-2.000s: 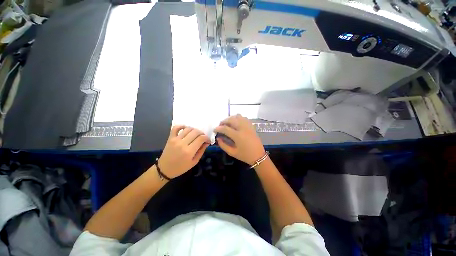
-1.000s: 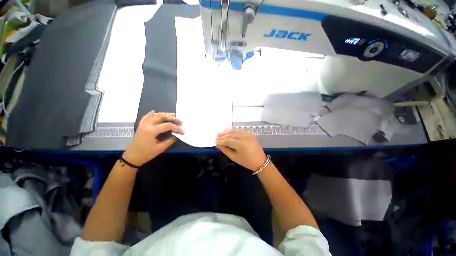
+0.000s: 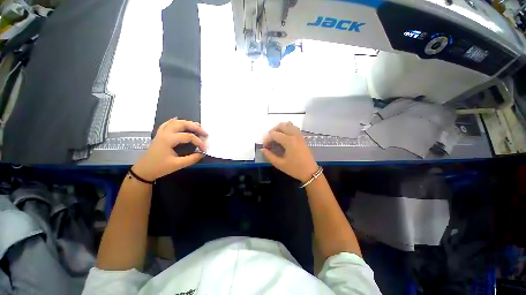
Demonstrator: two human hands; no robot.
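Note:
A long white piece (image 3: 228,109), bleached by the lamp, lies on a dark garment panel (image 3: 180,75) that runs from the machine side down to the table's front edge. My left hand (image 3: 177,147) grips the lower left edge of the pieces between thumb and fingers. My right hand (image 3: 285,148) is just right of the white piece's lower right corner, its fingers curled; a thin dark thing may be at the fingertips, too small to tell. The white sewing machine head (image 3: 346,26) stands above, with its presser foot area (image 3: 254,52) beside the white piece's upper right edge.
A stack of dark cut panels (image 3: 52,80) lies at the left. Small light grey cut pieces (image 3: 406,127) overlap at the right under the machine arm. A printed ruler (image 3: 121,141) runs along the front. Pale pieces (image 3: 404,219) hang below right; grey cloth (image 3: 34,242) lies lower left.
My left hand has moved left from the bottom middle to the lower left edge. My right hand has moved slightly right, off the white piece's corner. The lower edge now lies flatter.

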